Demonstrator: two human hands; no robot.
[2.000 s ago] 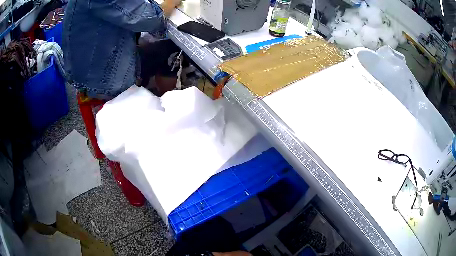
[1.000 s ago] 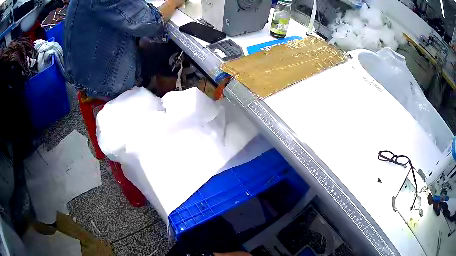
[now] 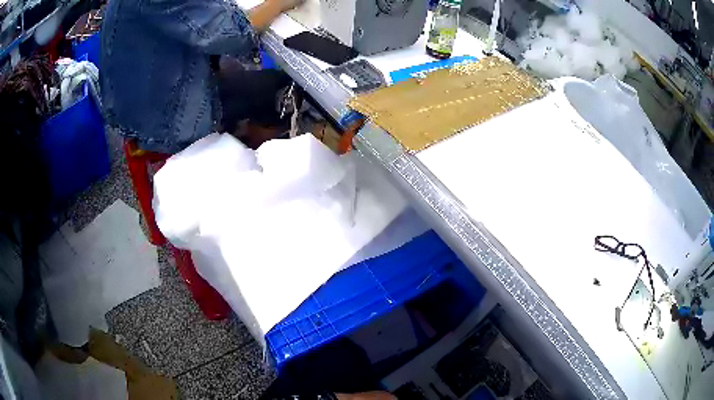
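A sliver of skin, apparently my left hand (image 3: 366,396), shows at the bottom edge beside dark cloth; it is cut off, and its fingers and any hold are hidden. My right hand is not in view. Nearest in front, large white sheets (image 3: 266,211) lie draped over a blue crate (image 3: 364,293) below the table. On the white table (image 3: 540,211), a brown cardboard sheet (image 3: 450,101) lies flat across the far part. A thin dark looped object (image 3: 618,247), which looks like eyeglasses, lies near the table's right end.
A person in a denim jacket (image 3: 164,74) sits on a red stool (image 3: 196,289) at upper left. A phone (image 3: 319,48), a bottle (image 3: 442,31) and a grey-white machine box (image 3: 376,27) stand or lie beyond the cardboard. A white tub (image 3: 626,133) is behind the table.
The view has shifted very slightly. The seated person's arm and dark-clothed leg have moved a little. The white sheets and the things on the table lie as before.
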